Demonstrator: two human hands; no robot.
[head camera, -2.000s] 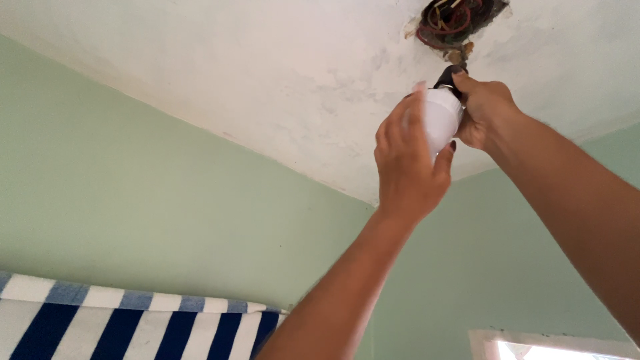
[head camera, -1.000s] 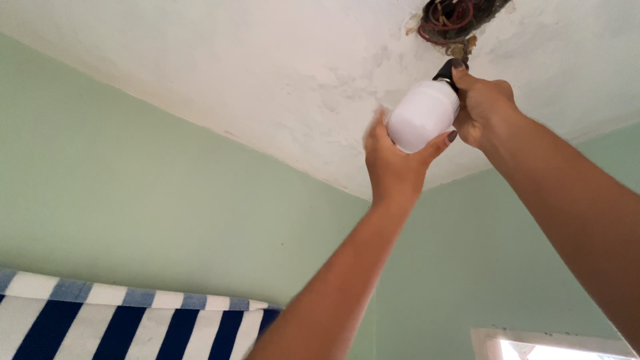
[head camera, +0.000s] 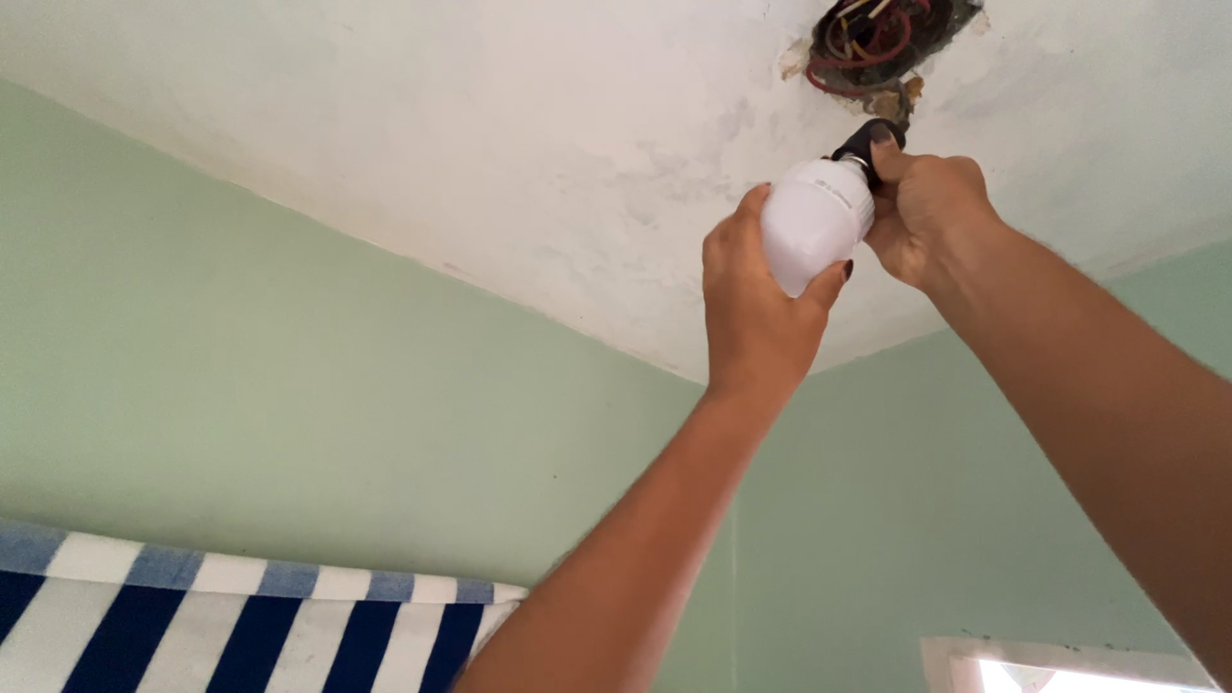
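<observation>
My left hand (head camera: 760, 298) grips a white LED light bulb (head camera: 810, 226), fingers on its far left side and thumb on the lower right of its dome. The bulb is tilted, its metal base up and to the right, partly inside a black lamp holder (head camera: 859, 142). Around that holder my right hand (head camera: 924, 207) is closed, thumb on its near side; its other fingers are mostly hidden behind the bulb and holder. Just above, the holder meets a short cable (head camera: 903, 104) at the ceiling.
A rough ceiling opening (head camera: 871, 43) shows red and yellowish wires. Stained white ceiling (head camera: 539, 144) meets green walls (head camera: 289, 385). Blue-and-white striped cloth (head camera: 241, 616) hangs at the lower left. A bright window with a pale frame (head camera: 1078, 659) is at the lower right.
My left hand has shifted its hold from the bulb's near side, two seconds ago, to around its dome, leaving more of the bulb visible. My right hand has stayed at the holder.
</observation>
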